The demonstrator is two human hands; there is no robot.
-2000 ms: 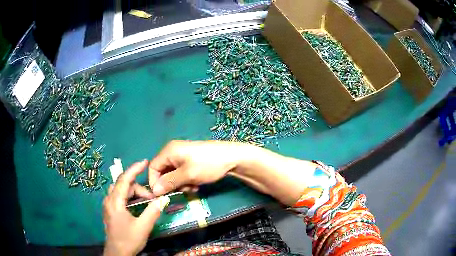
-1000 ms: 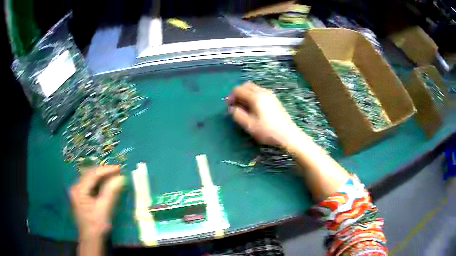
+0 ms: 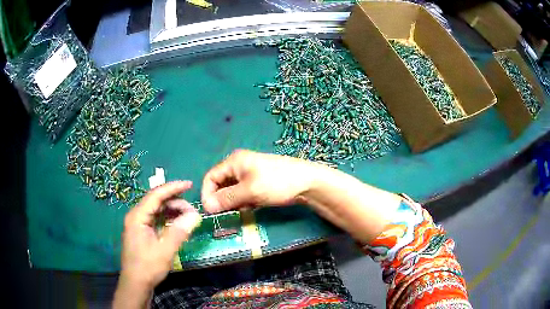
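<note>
The small green circuit board [image 3: 208,248] lies at the mat's near edge, its far part covered by my hands. A dark red block [image 3: 226,232] sits on it. A cream strip [image 3: 252,232] runs along its right side. My right hand [image 3: 256,181] is above the board's far part, thumb and fingers pinched together; thin silvery leads show just below the fingertips, the component's body hidden. My left hand [image 3: 154,232] is at the board's left side, its curled fingertips close to the right ones; whether it holds anything is unclear.
A large component pile [image 3: 328,102] lies beyond my right hand, a smaller one [image 3: 105,142] at the left by a labelled clear bag [image 3: 57,75]. An open cardboard box [image 3: 392,78] and a smaller box [image 3: 509,90] stand right. A metal rail [image 3: 253,30] runs behind.
Since one second ago, my right hand has come back from the large pile to the board. My left hand has moved right from the small pile to the board.
</note>
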